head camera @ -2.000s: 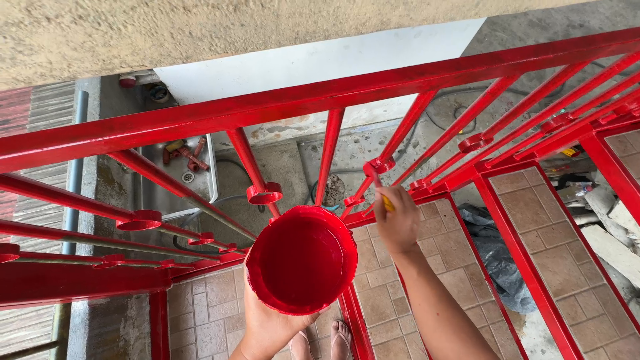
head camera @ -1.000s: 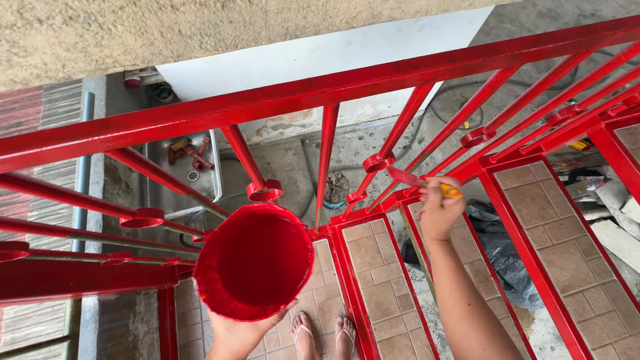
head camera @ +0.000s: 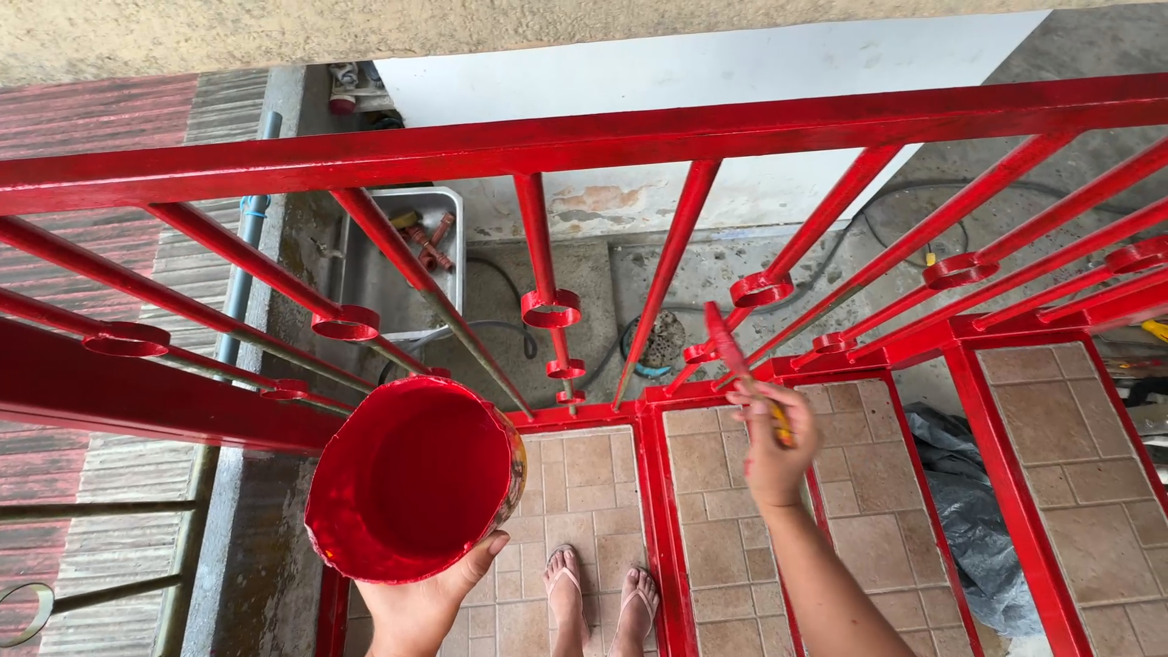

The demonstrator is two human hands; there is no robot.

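Note:
My left hand (head camera: pixel 424 593) holds a cut-open container of red paint (head camera: pixel 415 479) from below, its mouth facing up, left of my feet. In my right hand (head camera: pixel 776 443) is a paintbrush (head camera: pixel 727 342) with a yellow handle and red-coated bristles, pointing up toward the balusters. Whether the bristles touch a baluster I cannot tell. The metal railing (head camera: pixel 584 141) crosses the view, its top rail red and glossy. Several balusters with ring ornaments are red; the lower part of one baluster (head camera: pixel 474 351) left of centre shows dull, greenish-brown metal.
My feet in flip-flops (head camera: pixel 566 584) stand on a tiled landing beside red-edged tiled steps (head camera: pixel 730 547). Below the railing are a metal sink (head camera: pixel 401 315) with pipe fittings, a hose and a drain. Dark plastic sheeting (head camera: pixel 972 520) lies under the steps. A rough wall edge (head camera: pixel 547 23) runs along the top.
The container in my left hand has moved left from my feet since the first frame. The brush was by a ring ornament two seconds ago and now points up-left. The view has shifted somewhat.

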